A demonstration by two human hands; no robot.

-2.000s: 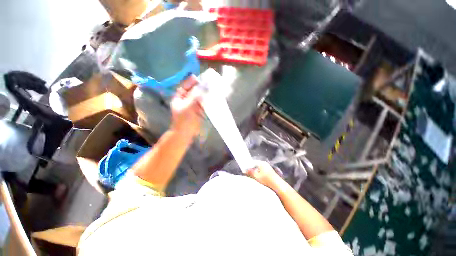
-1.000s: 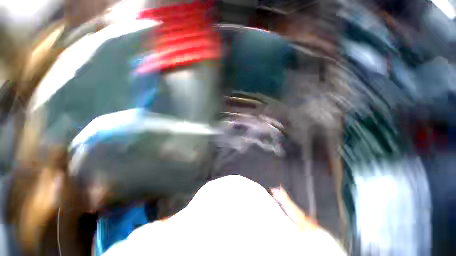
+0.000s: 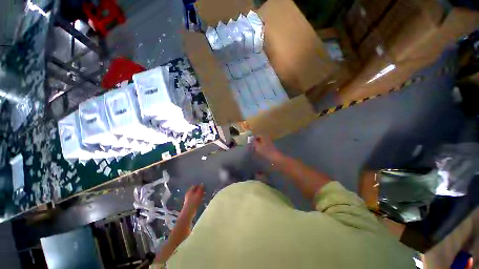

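Packed white pouches (image 3: 122,111) with small dark print lie fanned in several rows on the green workbench (image 3: 137,160). An open brown shipping carton (image 3: 286,44) stands past the bench end, with white pouches (image 3: 254,81) in rows inside it. My right hand (image 3: 267,149) is near the bench corner, below the carton's near flap; a small pale bit shows at its fingers, and I cannot tell whether it is held. My left hand (image 3: 194,197) is low, in front of the bench edge, small and blurred, with no held thing visible.
White scraps (image 3: 39,173) litter the bench. A tangle of white strips (image 3: 152,205) hangs below its edge. Red stools (image 3: 121,72) are beyond the bench. Closed brown cartons (image 3: 388,47) stand behind yellow-black floor tape (image 3: 367,100). A box with clear plastic (image 3: 403,194) is at right.
The view has turned from the sacks, red crate and blue-lined box to the bench and carton. The long white strip held between my hands two seconds ago is no longer seen in them.
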